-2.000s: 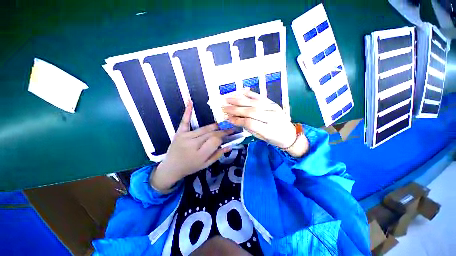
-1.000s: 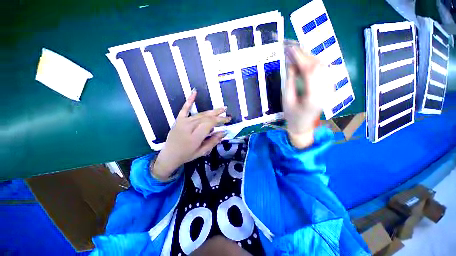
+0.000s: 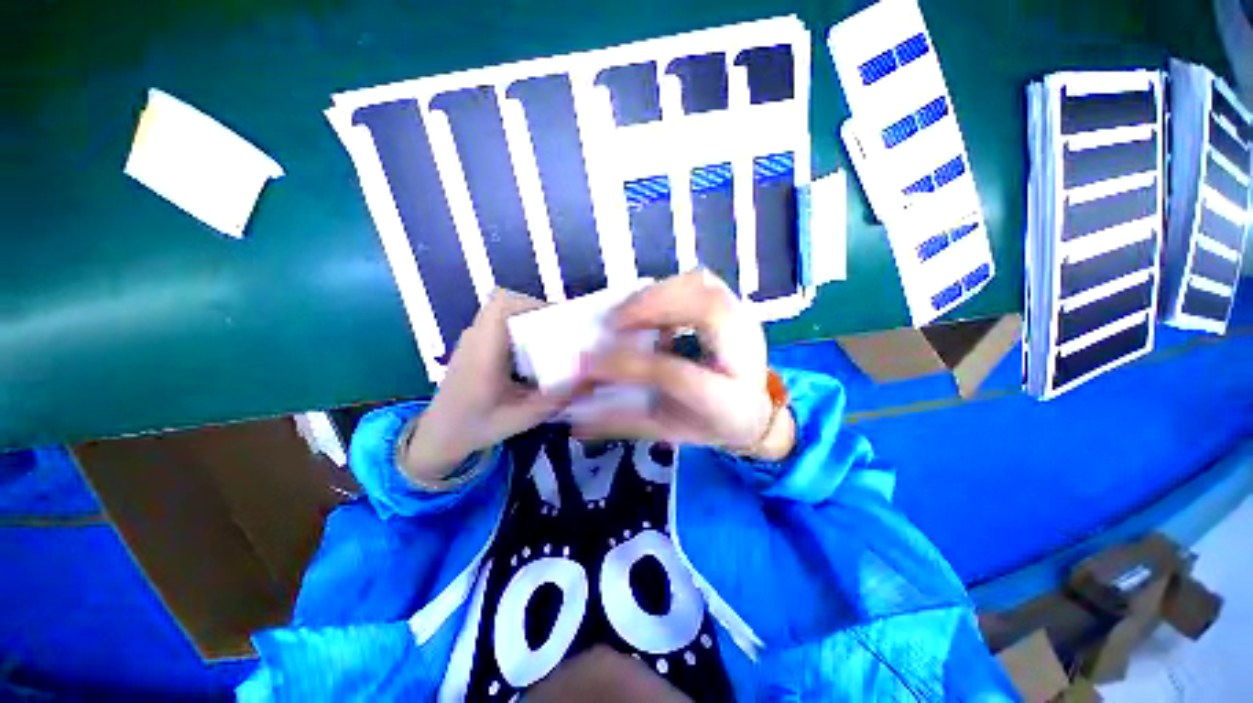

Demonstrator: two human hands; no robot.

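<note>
A white die-cut sheet with long black strips (image 3: 557, 179) lies on the green bench in front of me. The three right strips are crossed by a white band with blue-printed labels (image 3: 710, 176) along its lower edge. My left hand (image 3: 484, 392) and my right hand (image 3: 694, 364) are together over the sheet's near edge and hold a small white piece (image 3: 557, 341) between them. The right hand is blurred, and its fingers partly hide the piece. A narrow label sheet with blue rectangles (image 3: 918, 154) lies right of the main sheet.
A blank white scrap (image 3: 202, 162) lies at the left of the bench. A small pale piece (image 3: 825, 231) sticks out at the main sheet's right edge. Stacked black-striped sheets (image 3: 1103, 227) stand far right. Brown cartons (image 3: 1141, 591) are at the lower right, and another open carton (image 3: 206, 529) at lower left.
My right hand has come back from the label sheet to my left hand. My left hand has lifted off the sheet. A white piece is now between them. A pale piece now shows at the sheet's right edge.
</note>
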